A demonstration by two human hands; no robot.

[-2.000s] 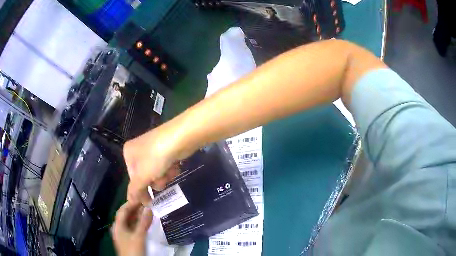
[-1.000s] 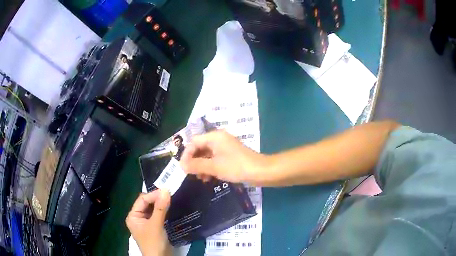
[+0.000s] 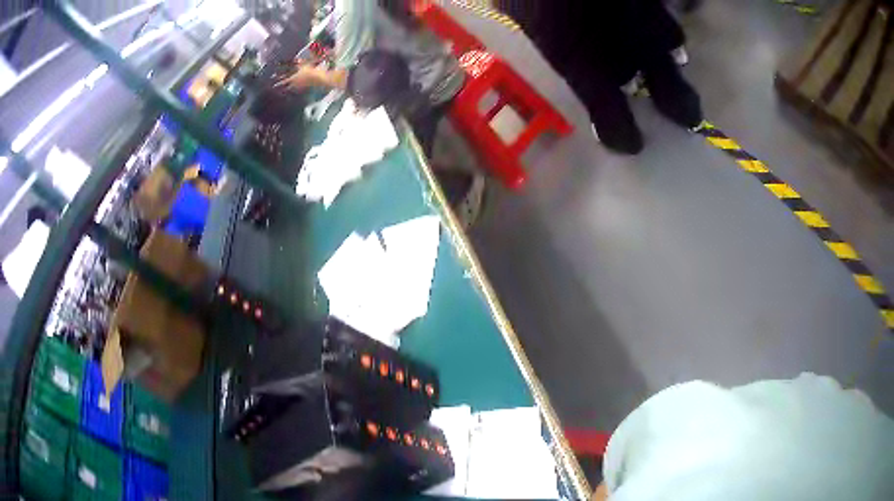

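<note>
Neither of my hands is in the picture. Black retail boxes [image 3: 343, 416] with rows of orange dots on their narrow sides stand stacked on the green bench [image 3: 471, 357], at the bottom centre. White paper sheets [image 3: 505, 452] lie beside the stack near the bench edge. More white sheets [image 3: 392, 274] lie beyond it. My pale sleeve [image 3: 745, 445] shows at the bottom right, with only a sliver of skin at the frame edge.
A person [image 3: 377, 78] is at the bench's far end, with white paper [image 3: 348, 152] nearby. A red stool [image 3: 505, 117] and another person's dark-clothed legs [image 3: 618, 73] are on the right. Green and blue totes [image 3: 93, 416] and a cardboard box [image 3: 162, 313] are left.
The view has swung up and along the bench. My hands, the label between them, the box below and the label sheet have left the picture. The far end and floor now show.
</note>
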